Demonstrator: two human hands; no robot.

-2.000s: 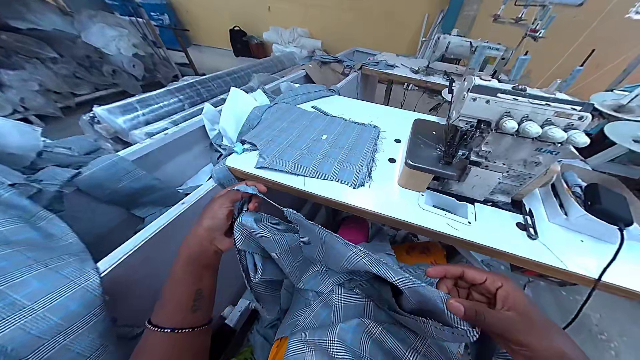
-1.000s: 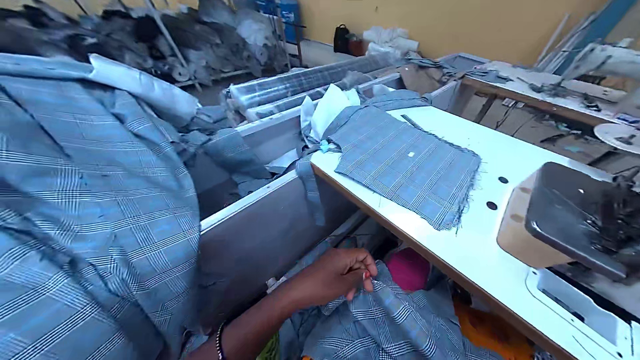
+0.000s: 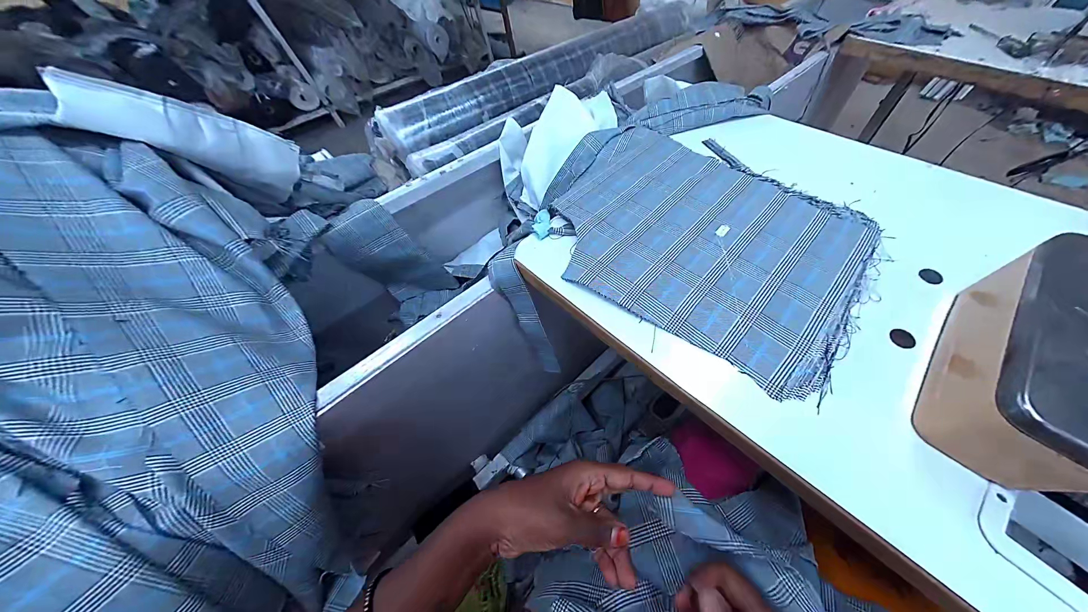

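Note:
Low in the middle of the head view, my left hand (image 3: 586, 518) hovers over grey plaid fabric (image 3: 663, 535) in my lap, its index finger and thumb apart and nothing between them. My right hand (image 3: 722, 591) is at the bottom edge, partly cut off and blurred; whether it grips the fabric cannot be told. A stack of cut plaid pieces (image 3: 714, 255) with frayed edges lies on the white sewing table (image 3: 867, 442), ahead and to the right of my hands. At its left corner are white pieces (image 3: 552, 140) and a small light-blue tie (image 3: 542, 223).
A large heap of plaid fabric (image 3: 153, 365) hangs over the left side, beside a grey-walled bin (image 3: 442, 382). Part of a sewing machine (image 3: 1050, 357) stands on the table at right. Plastic-wrapped rolls (image 3: 510, 85) lie behind. Something pink (image 3: 714, 459) is under the table edge.
Two seconds ago both hands held the plaid fabric up and spread; now it lies lower and my left hand is off it. The view has swung left and down.

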